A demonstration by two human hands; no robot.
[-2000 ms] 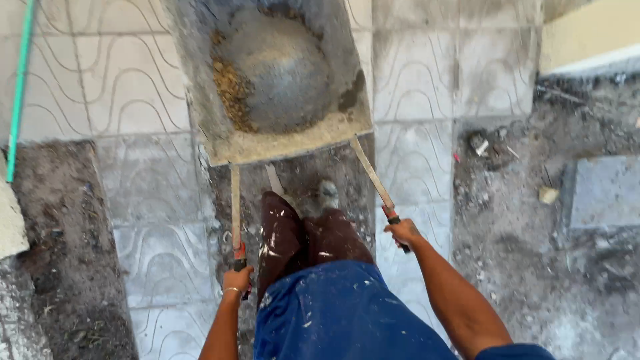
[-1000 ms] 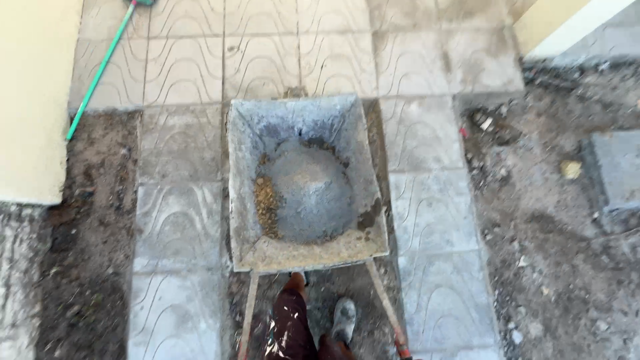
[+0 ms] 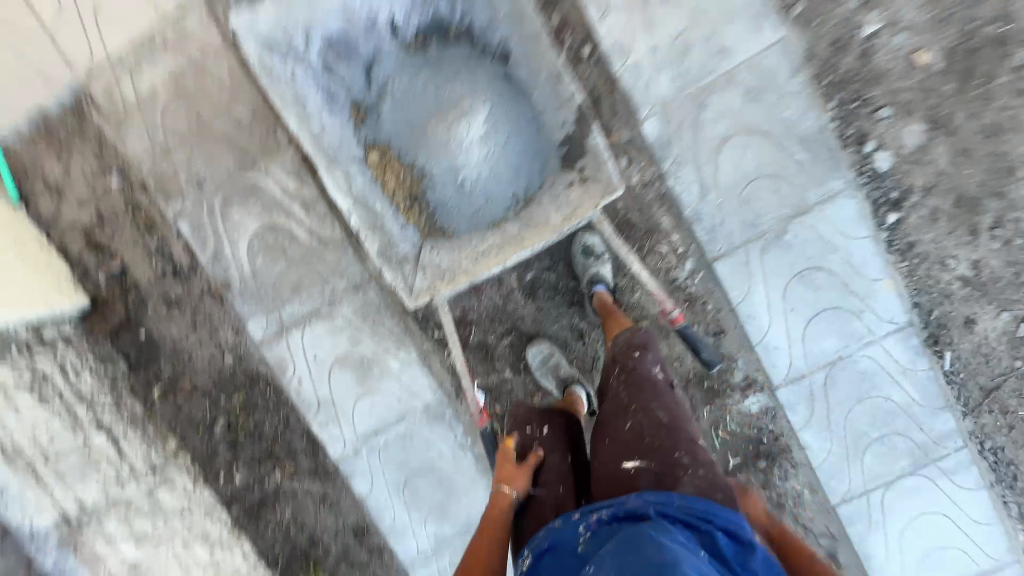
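A wheelbarrow's metal tray (image 3: 520,260) holds a round mound of grey powder or mix (image 3: 472,144), with yellowish-brown sand or gravel (image 3: 398,186) along its left side. Two handles with dark grips run back from it. My left hand (image 3: 516,470) is beside the left handle (image 3: 456,352), fingers apart, over my left thigh; it holds nothing that shows. On the right, the handle's black grip (image 3: 698,346) is free of any hand. My right hand (image 3: 746,500) is low beside my right hip, blurred and partly behind the blue shirt, so its fingers cannot be made out.
Patterned paving slabs (image 3: 832,296) run along both sides of a bare soil strip (image 3: 512,320) where my shoes (image 3: 552,366) stand. A pale wall corner (image 3: 36,272) is at the left, near the end of a green pole (image 3: 8,178). Rubble-strewn soil (image 3: 952,144) lies at the right.
Two seconds ago both hands held the wheelbarrow grips; now the right grip is released and the left hand is open beside its handle. The view has turned.
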